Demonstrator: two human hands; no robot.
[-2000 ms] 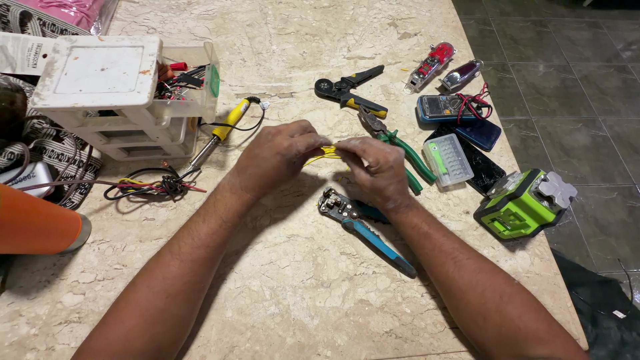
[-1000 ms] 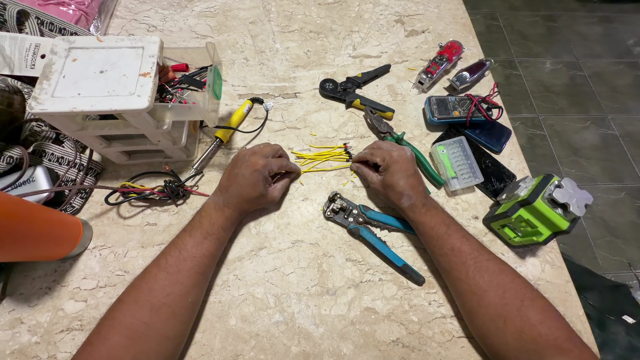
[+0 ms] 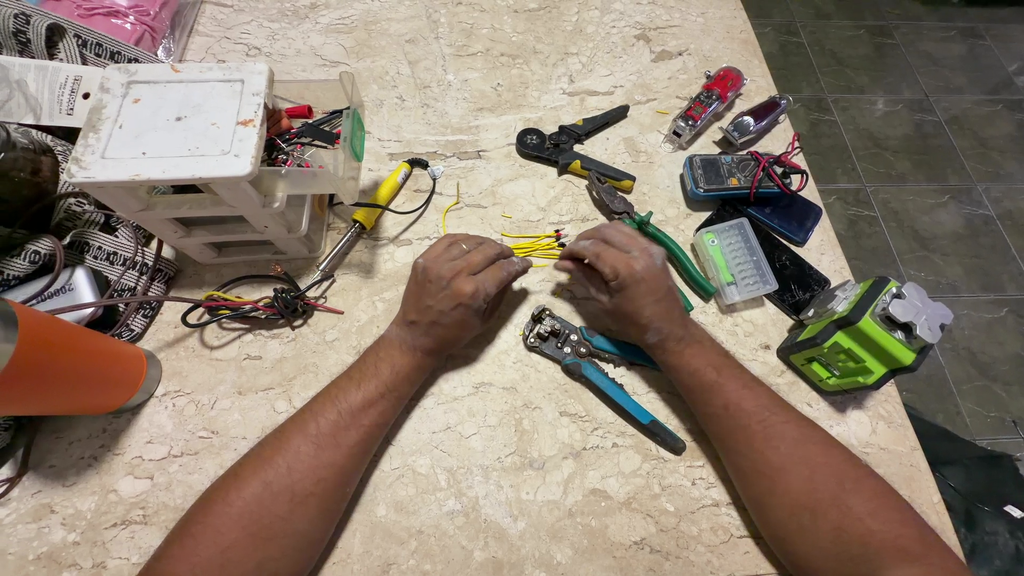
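Several short yellow wires [image 3: 538,246] with dark and red tips lie in a loose bundle on the stone tabletop. At their left end is my left hand [image 3: 460,292], its fingertips bent down to the wires. My right hand [image 3: 620,276] is at the tipped end, thumb and forefinger close together. Whether either hand pinches a wire cannot be told. Blue-handled wire strippers [image 3: 604,376] lie just below, partly under my right wrist. Green-handled pliers [image 3: 660,240] and a black and yellow crimping tool [image 3: 576,148] lie beyond my right hand. A loose yellow wire [image 3: 450,208] lies above my left hand.
At left stand a white drawer unit [image 3: 180,128], a yellow soldering iron [image 3: 380,196], tangled cables [image 3: 264,304] and an orange tumbler [image 3: 72,360]. At right are a multimeter [image 3: 724,176], a clear bit case [image 3: 734,260], a cracked phone [image 3: 792,272], a green laser level [image 3: 860,336] and two hair clippers [image 3: 704,108].
My hands first came apart, showing the wire bundle on the table between them. Since then they have drawn closer together at its two ends.
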